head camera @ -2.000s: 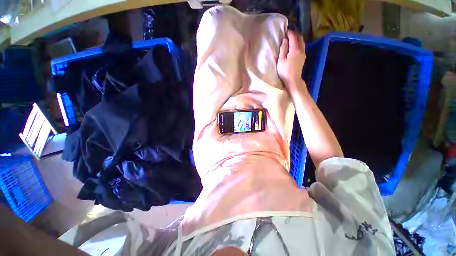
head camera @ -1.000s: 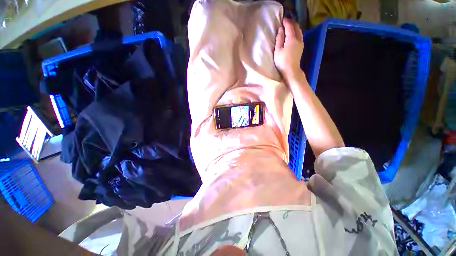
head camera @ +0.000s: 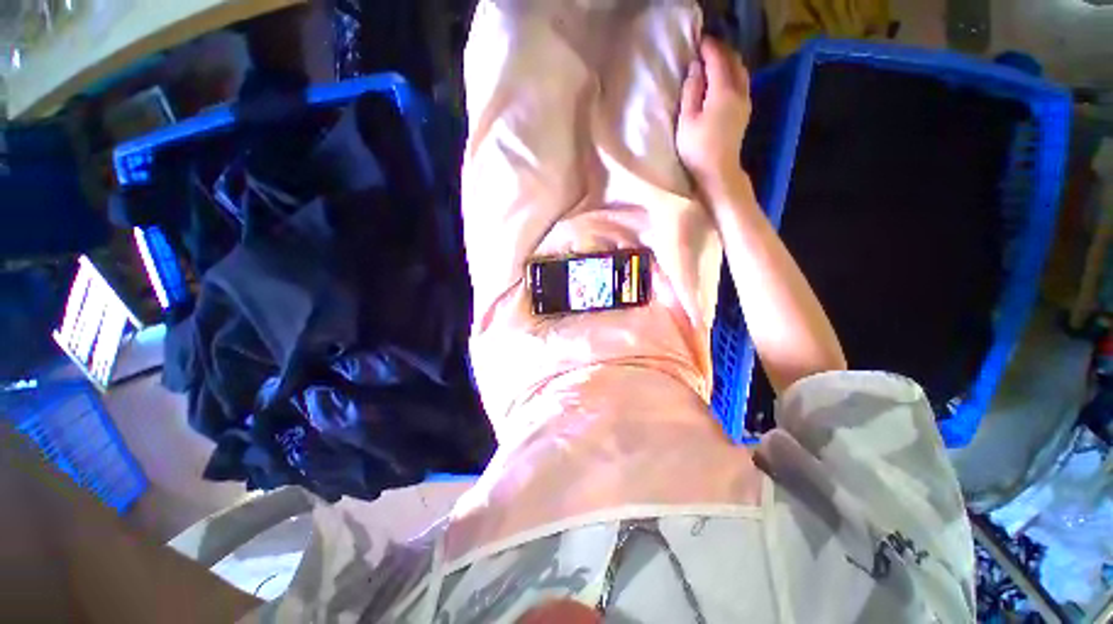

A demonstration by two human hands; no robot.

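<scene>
A smartphone (head camera: 591,282) with a lit screen lies across my lap on the pale pink apron (head camera: 610,427). My right hand (head camera: 714,116) rests on the right side of my lap near the knee, beyond the phone and away from it. It holds nothing that I can see; its fingertips are partly hidden at the far side. A blurred bare arm (head camera: 110,549) shows at the lower left edge; my left hand is not in view.
The left blue crate (head camera: 275,112) has dark garments (head camera: 317,341) heaped over its near edge. The right blue crate (head camera: 1037,207) holds dark garments (head camera: 897,244). A pale curved table edge (head camera: 134,49) runs across the upper left. Another blue basket (head camera: 86,445) stands at far left.
The view has shifted slightly. The phone still lies on my lap and my right hand stays on the right side of it. More of the blurred arm shows at lower left.
</scene>
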